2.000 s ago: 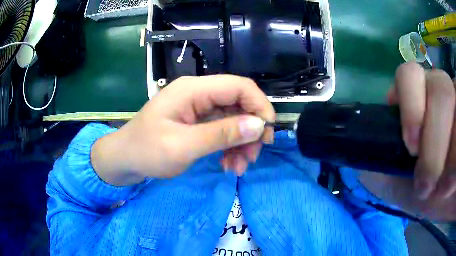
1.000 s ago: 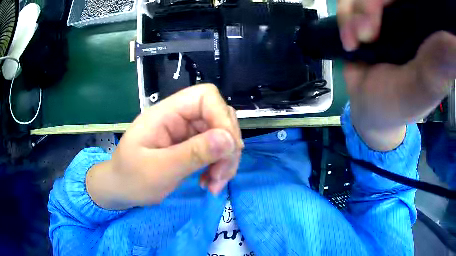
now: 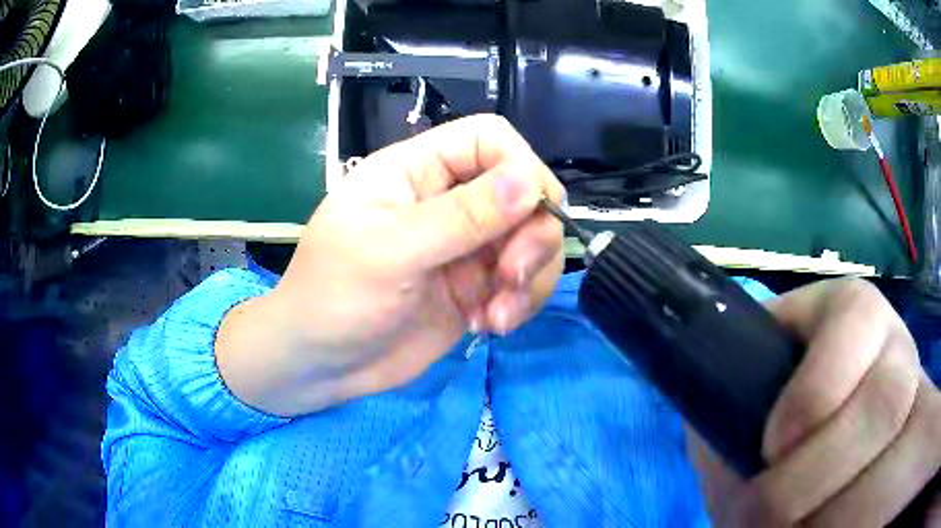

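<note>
My right hand (image 3: pixel 851 397) is shut on the black electric screwdriver (image 3: pixel 686 335), which tilts up to the left. Its thin metal bit meets the thumb and fingertips of my left hand (image 3: pixel 413 258). The left fingers are pinched at the bit tip; a screw there is too small or hidden to make out. Behind the hands, the white housing (image 3: pixel 701 103) holds the glossy black casing (image 3: pixel 593 88). A dark printed flex strip (image 3: pixel 408 67) crosses its left side, and a black cable (image 3: pixel 645 170) lies at its lower right. My left hand hides part of the housing's front edge.
On the green mat (image 3: pixel 227 134), a grey-white tray (image 3: pixel 253 8) is at the upper left and dark parts (image 3: pixel 122 72) lie left of it. A clear cup (image 3: pixel 845 120), a red-handled brush (image 3: pixel 896 196) and a yellow can (image 3: pixel 908 77) are at right. A fan (image 3: pixel 26 36) is far left.
The screwdriver has come back from over the housing's right side, its bit now at my left fingertips. The cup and brush are in view again.
</note>
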